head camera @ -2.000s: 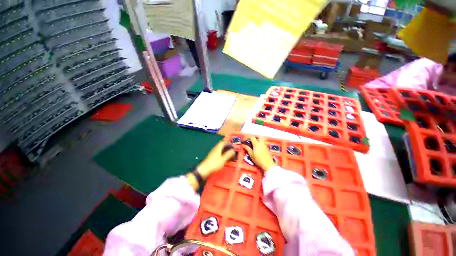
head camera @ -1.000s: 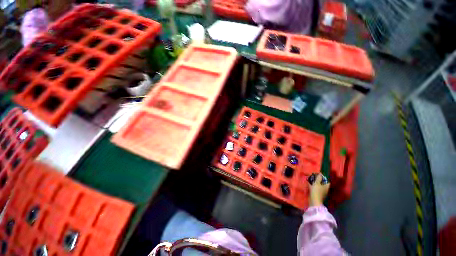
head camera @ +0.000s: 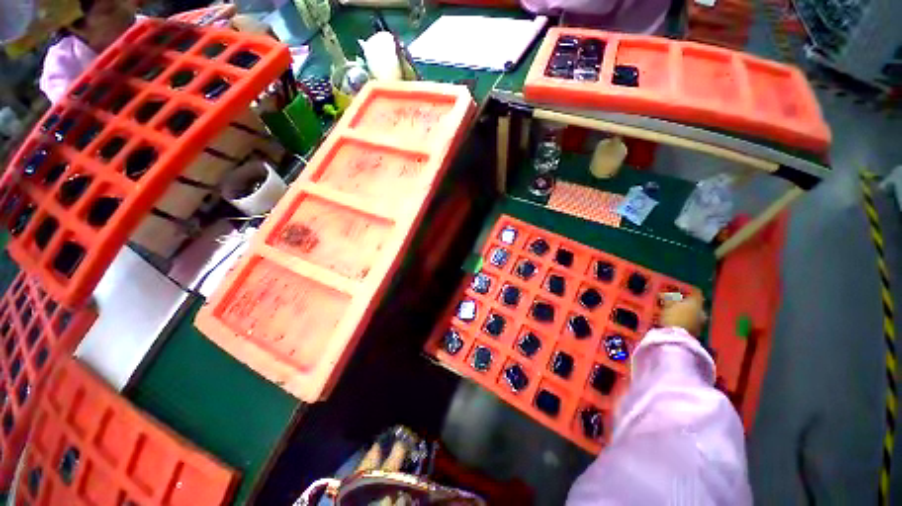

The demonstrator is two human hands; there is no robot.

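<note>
A red-orange compartment tray (head camera: 584, 390) sits on a low side stand, with black watch units in most pockets; a few look silver or white. My right hand (head camera: 680, 312) is over the tray's right side, seen from behind. A small pale spot shows by its fingertips; whether it grips a unit is hidden. My left hand (head camera: 384, 461) is small at the bottom edge, partly cut off by a curved rim. Dark, shiny shapes lie against its fingers; its grip is unclear.
A paler large-pocket tray (head camera: 371, 198) lies on the bench at centre-left. A raised full tray (head camera: 158, 188) and a lower tray (head camera: 109, 450) are at left. Another tray (head camera: 737, 94) lies on a rack behind, holding black units at one end. A person's pink sleeves show at the top.
The view has swung from the main bench to the side stand. Since the last frame, my right hand has moved up the tray's right side, and my left hand has appeared at the bottom.
</note>
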